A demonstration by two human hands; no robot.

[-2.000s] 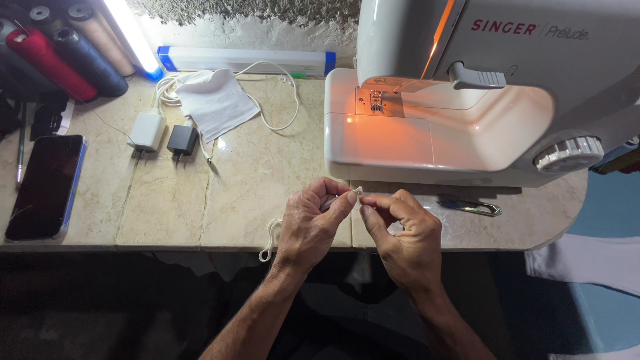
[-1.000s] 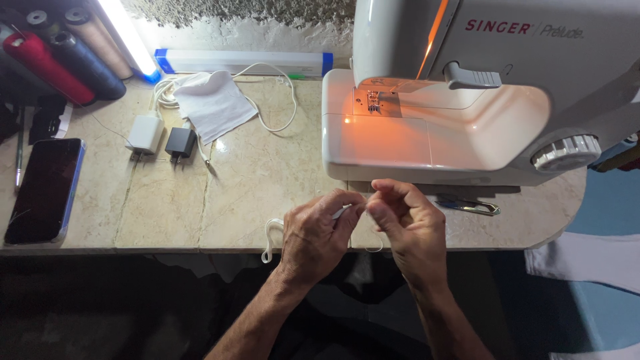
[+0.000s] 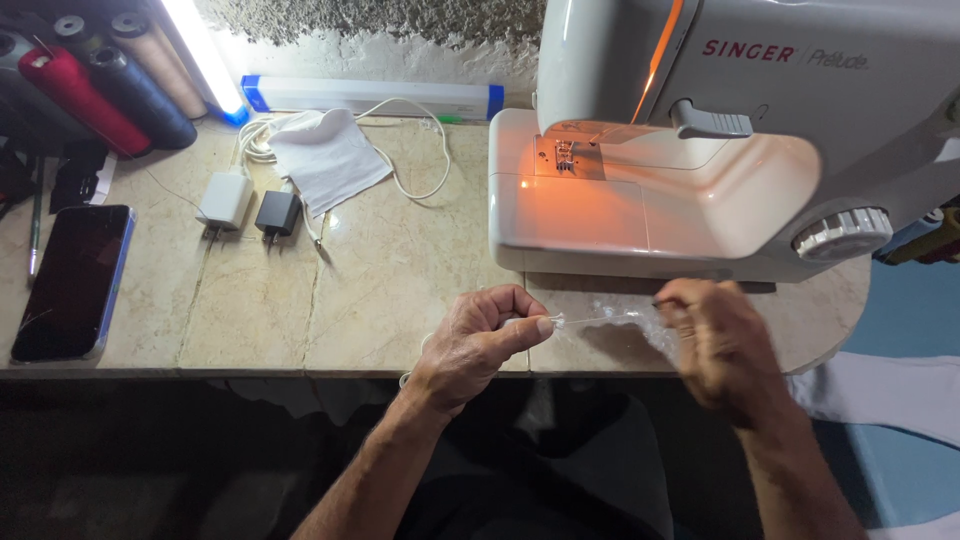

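Note:
My left hand [image 3: 487,337] pinches a white cord [image 3: 556,321] between thumb and forefinger, its frayed end sticking out to the right. From that end a thin white thread [image 3: 589,319] runs fairly straight toward my right hand [image 3: 712,345]. The right hand is blurred, its fingers closed; a small dark tip that I cannot identify shows at the fingertips. Crumpled clear plastic [image 3: 649,326] lies beside it on the stone tabletop. A loop of pale cord [image 3: 405,379] shows at the table edge below my left wrist.
A Singer sewing machine [image 3: 570,210] stands behind my hands. To the left are a phone [image 3: 73,281], a white charger [image 3: 225,200], a black charger [image 3: 277,212], a white cloth piece [image 3: 330,157], thread spools [image 3: 86,97] and a lit tube lamp [image 3: 202,56]. White fabric [image 3: 885,390] lies at right.
My right hand has moved right, away from my left hand, and is now where a metal tool lay in the earlier frames. The thread between the hands has straightened.

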